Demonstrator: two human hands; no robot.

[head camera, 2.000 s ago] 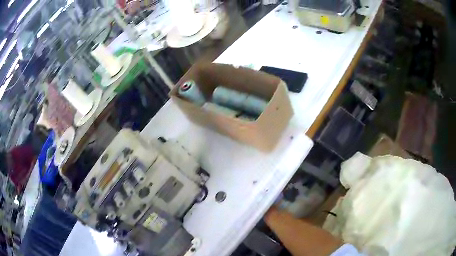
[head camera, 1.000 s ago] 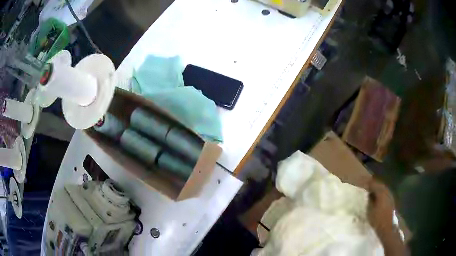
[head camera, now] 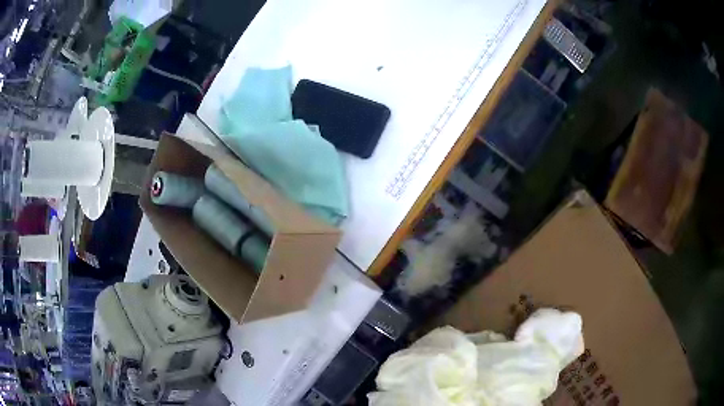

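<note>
A rounded pile of cream fabric pieces (head camera: 476, 369) shows at the bottom right, cut off by the lower edge, in front of a large brown carton (head camera: 611, 293) with printed letters. Neither of my hands is visible. Whether a hand is under or behind the cream pile cannot be seen. The overlock machine (head camera: 159, 341) stands at the lower left on the white table (head camera: 357, 47).
A narrow open cardboard box (head camera: 286, 273) holds several grey-green thread cones. A teal cloth (head camera: 290, 162) and black phone (head camera: 341, 117) lie beside it. White thread spools (head camera: 63, 162) and a green basket (head camera: 127, 59) are left. A reddish-brown board (head camera: 659, 170) lies right.
The view has shifted along the table. The forearm seen at the right earlier is out of sight. The cream pile sits lower in view, and more of the carton shows.
</note>
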